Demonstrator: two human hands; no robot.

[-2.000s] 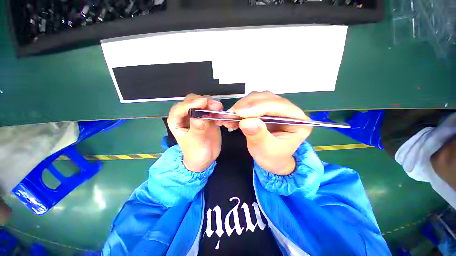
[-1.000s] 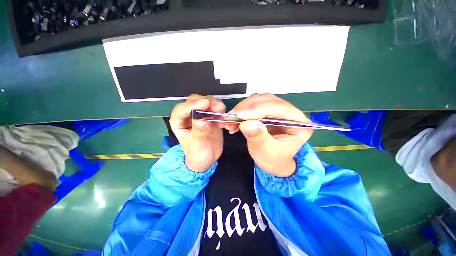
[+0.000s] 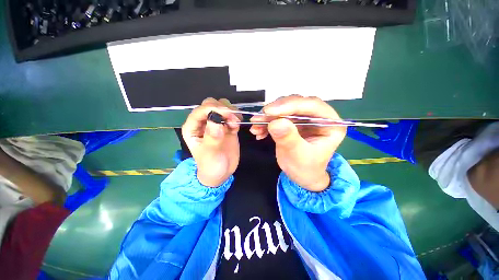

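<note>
My left hand [image 3: 213,143] pinches a small black component [image 3: 216,117] between thumb and fingers, just off the bench's near edge. My right hand [image 3: 304,138] holds silver tweezers [image 3: 358,124] nearly level. Their two prongs show slightly apart and point left, with the tips at the component and the fingers of my left hand; whether they touch it is unclear. On the bench behind the hands lies a white backing sheet [image 3: 306,60] with a flat black area of adhesive pieces [image 3: 174,87], stepped at its right end.
A black parts tray [image 3: 219,21] with heaps of loose dark parts lies at the far side of the green bench [image 3: 416,82]. Clear plastic pieces [image 3: 470,27] lie at the far right. A person's arm and red sleeve [image 3: 35,232] show at left, a white sleeve [image 3: 451,164] at right.
The component has tilted in my left fingers. The tweezers' rear end has risen a little and their prongs show wider apart. A red-sleeved person has come into view at the left.
</note>
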